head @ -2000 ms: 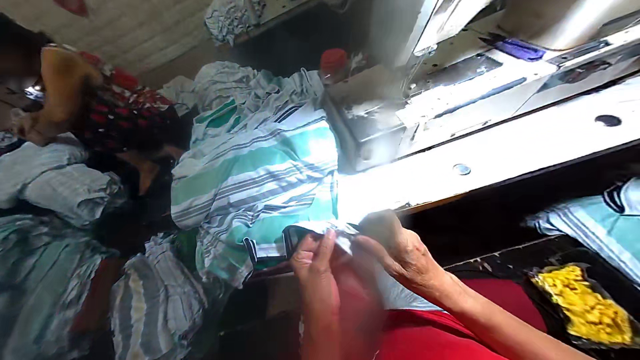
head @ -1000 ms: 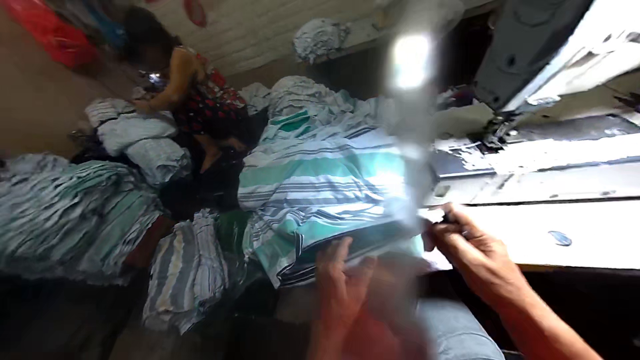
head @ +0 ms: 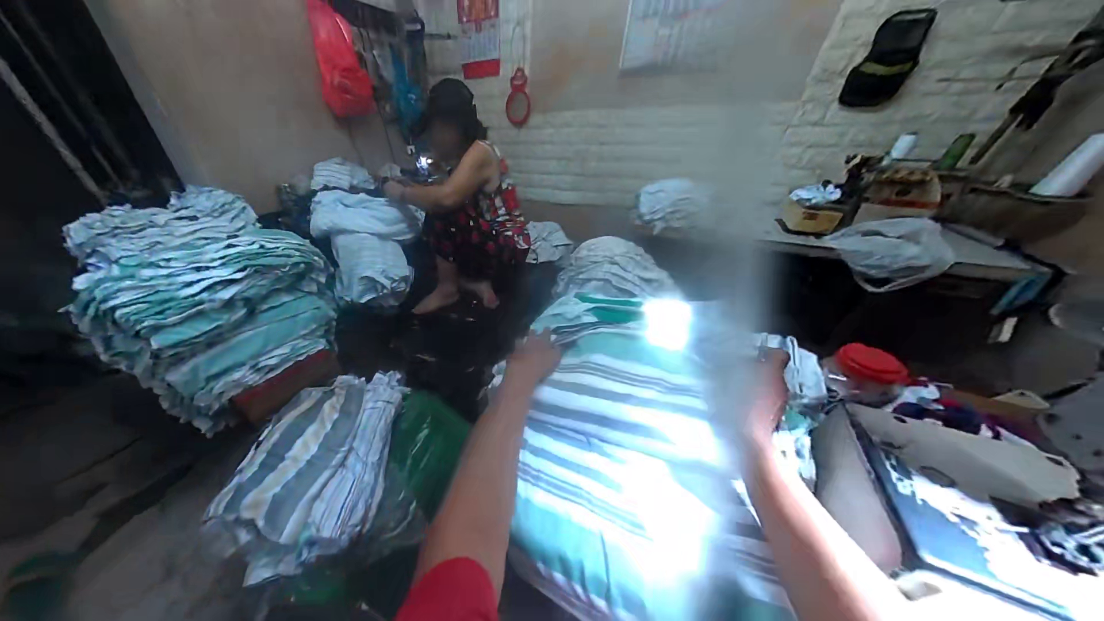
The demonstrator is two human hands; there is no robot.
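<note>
Green, white and grey striped fabric [head: 604, 431] lies spread over a heap in front of me. My left hand [head: 533, 355] is at its far left edge, arm stretched out; whether its fingers grip the cloth cannot be told. At the far right side of the fabric is my right hand [head: 768, 388], blurred and partly behind a pale smear in the view, so its hold is unclear. Beyond the striped cloth rises a bunched pile of pale fabric [head: 614, 269]. Glare whitens part of the cloth.
A tall stack of folded cloth [head: 207, 293] stands left, with a striped bundle [head: 310, 466] nearer me. A person [head: 470, 190] sits beyond, by pale bundles. A sewing machine [head: 975, 509] is at right, near a red-lidded jar [head: 869, 366]. A plastic bag [head: 893, 246] hangs over a table edge.
My hands have moved away from the cloth's near edge and apart, out to its far left and right sides. The view has swung up and left.
</note>
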